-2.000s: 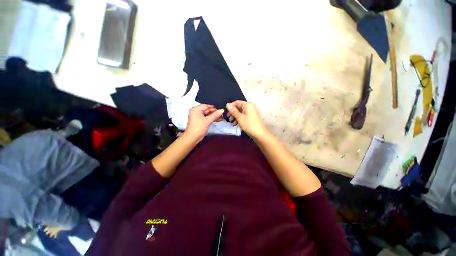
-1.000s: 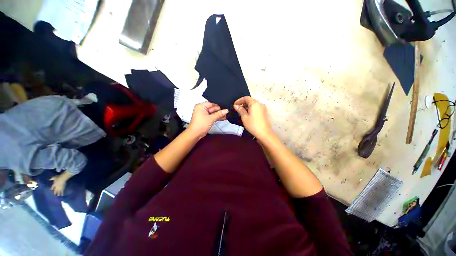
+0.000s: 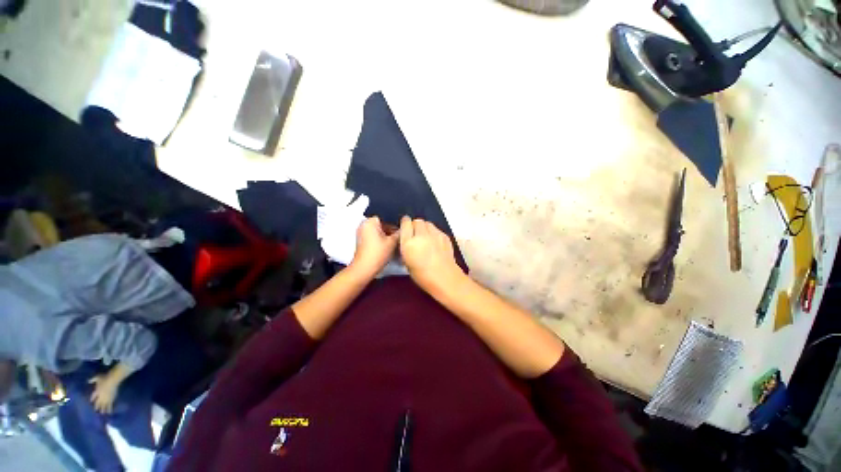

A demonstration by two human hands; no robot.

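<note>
The dark jacket panel [image 3: 395,164] lies on the worktable in front of me, its narrow end pointing away and its near end under my hands. White cloth or interfacing [image 3: 339,228] shows beside it on the left. My left hand [image 3: 373,247] pinches the near part of the panel. My right hand [image 3: 426,251] holds the same part, close beside the left, with its fingers curled. The fingertips nearly meet, and the cloth between them is mostly hidden.
The steam iron [image 3: 650,78], wooden ruler [image 3: 728,198], shears [image 3: 666,253], yellow piece [image 3: 800,230] and perforated mat [image 3: 696,373] are on the right of the worktable [image 3: 553,175]. A metallic block [image 3: 265,101] and dark scraps [image 3: 275,205] are left. A person in grey [image 3: 88,290] is at far left.
My hands have drawn closer together at the panel's near edge, and the right hand's fingers have curled in. The far end of the panel looks narrower and its light tip no longer shows. The view has shifted.
</note>
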